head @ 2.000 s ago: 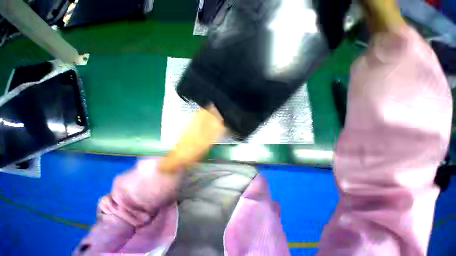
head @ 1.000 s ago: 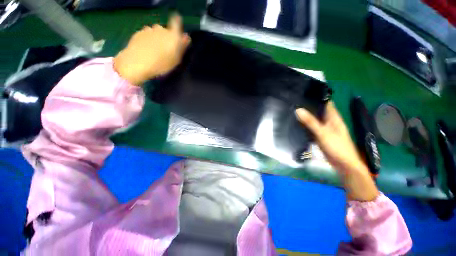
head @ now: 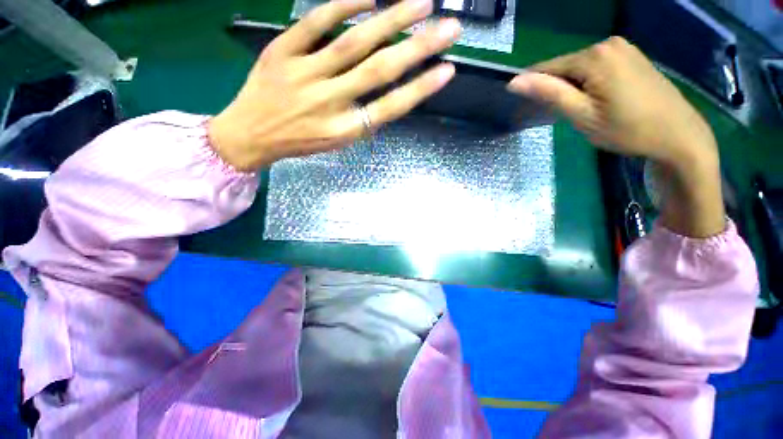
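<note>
A black display unit [head: 489, 99] is tilted up on edge above the far part of a silver foam sheet [head: 412, 189]. My right hand [head: 622, 103] grips its right end, thumb on the near face. My left hand [head: 330, 90] is spread flat, fingers apart, in front of the unit's left part; whether the palm touches it cannot be told. The left hand hides much of the unit. Its far face is hidden.
Another dark unit on foam [head: 489, 33] lies beyond. More dark units lie at the left [head: 64, 129] and far right [head: 700, 43]. The screwdriver [head: 634, 214] is right of the foam, partly hidden by my right wrist. A pale bar [head: 73, 39] crosses the upper left.
The unit has moved away from me and tilted up, uncovering the foam sheet. My right hand has moved up to its far right end. My left hand has opened out and shifted right.
</note>
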